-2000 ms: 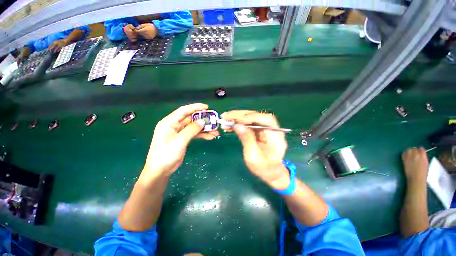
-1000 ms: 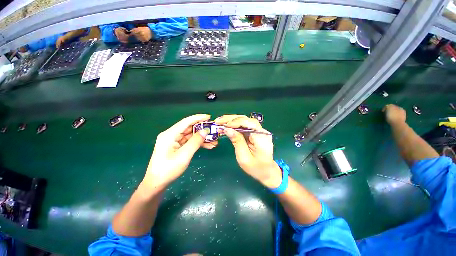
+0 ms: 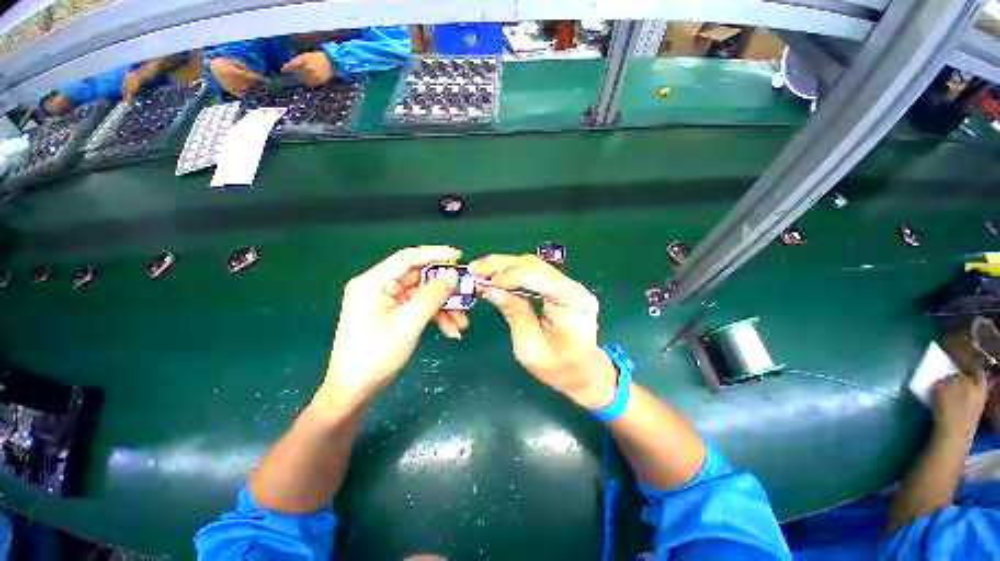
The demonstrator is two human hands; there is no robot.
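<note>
My left hand holds a small electronic module between thumb and fingers above the green bench. The module is rounded, dark and white with a pale rim; the thumb covers part of it. My right hand is at the module's right side, its fingers closed on a slim stick-like tool, mostly hidden by the fingers. The tool's tip is too small to tell. A bright blue band is on my right wrist.
More modules lie spaced across the bench. A wire reel stands right, near the slanted grey post. A black fixture is at left. Blister trays and a white sheet lie at the far side. A neighbour's hand is at right.
The bench modules have shifted slightly left since one second ago. The neighbour's arm at right has drawn back toward the near right. My hands keep holding the module and tool, nearly in place.
</note>
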